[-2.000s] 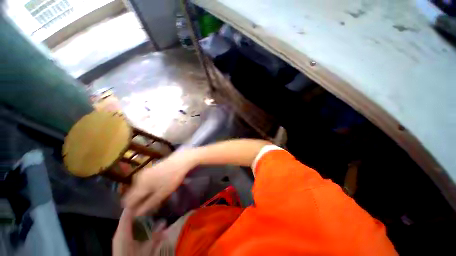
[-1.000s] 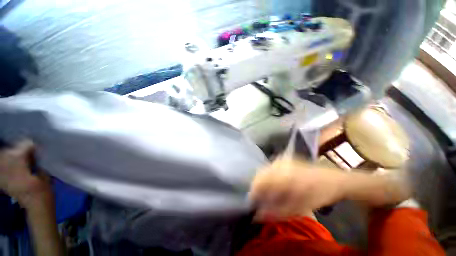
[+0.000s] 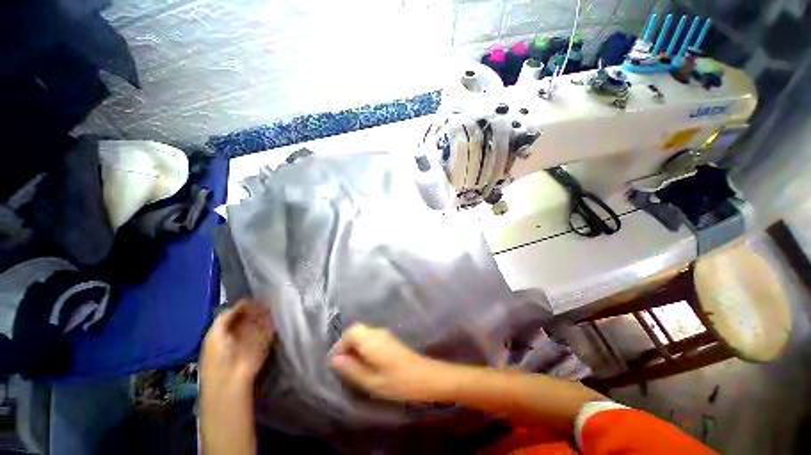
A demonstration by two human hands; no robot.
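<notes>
A large grey cloth (image 3: 400,275) lies bunched on the white machine table and hangs over its front edge. My left hand (image 3: 238,336) is at the cloth's left side, with its fingers curled at a fold. My right hand (image 3: 369,360) is closed on the cloth near its middle front. The white sewing machine head (image 3: 605,115) stands behind and right of the cloth. The needle area (image 3: 476,197) is at the cloth's upper right; whether cloth lies under the foot cannot be told.
Black shears (image 3: 591,213) lie right of the needle. Dark cloth (image 3: 698,195) lies at the table's right end. A round wooden stool (image 3: 742,307) stands at the right. A blue surface (image 3: 151,302) with dark and white pieces is at the left. Thread cones (image 3: 520,55) stand behind the head.
The view has turned from the stool and floor to the machine. The cloth, stretched between my hands one second ago, now lies bunched on the table, and my hands are closer together.
</notes>
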